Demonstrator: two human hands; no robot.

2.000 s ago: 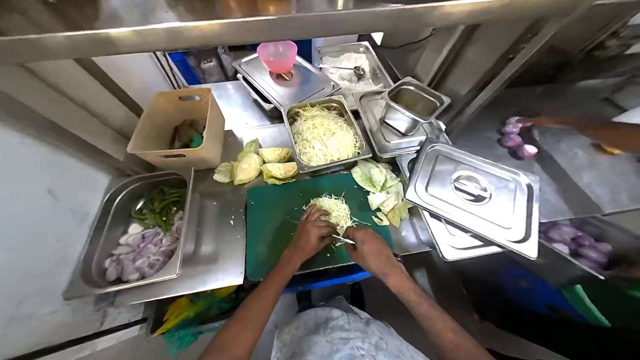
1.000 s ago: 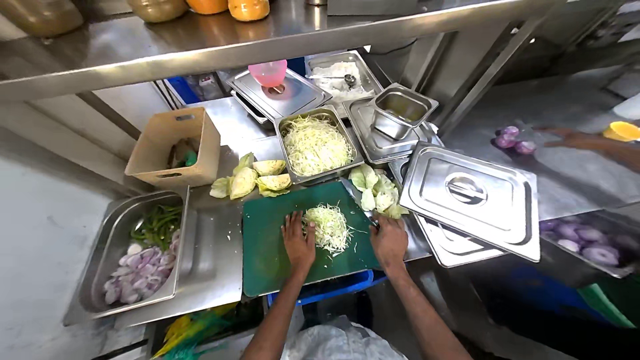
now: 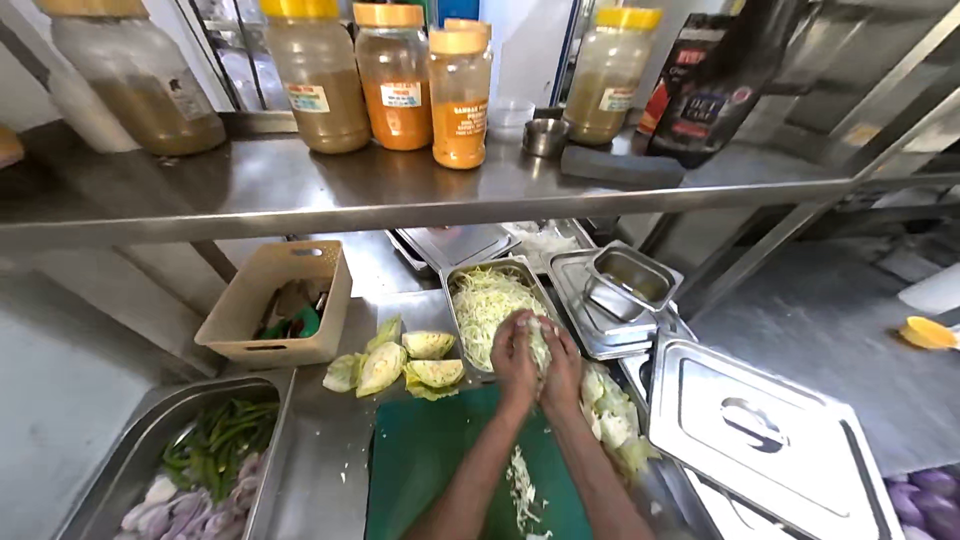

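Observation:
Cupped together, my left hand (image 3: 516,356) and my right hand (image 3: 560,360) hold shredded cabbage (image 3: 538,346) between them. They are over the near right part of a steel pan full of shredded cabbage (image 3: 484,307). Below my wrists lies a green cutting board (image 3: 427,457) with a thin strip of cabbage shreds (image 3: 520,487) on it. Cabbage wedges (image 3: 427,373) sit behind the board's left side, and loose cabbage leaves (image 3: 611,412) lie along its right side. No knife can be made out.
A steel shelf (image 3: 420,210) with spice jars (image 3: 457,97) crosses above the far side. At left are a beige plastic bin (image 3: 274,349) and a steel tray (image 3: 281,427) of green chillies and onions. Steel lids (image 3: 757,427) and a small steel pan (image 3: 637,277) stand at right.
Both hands have moved from the board up to the cabbage pan, lifting shreds between them. The heap on the board has shrunk to a thin strip. The view has tilted up to the shelf.

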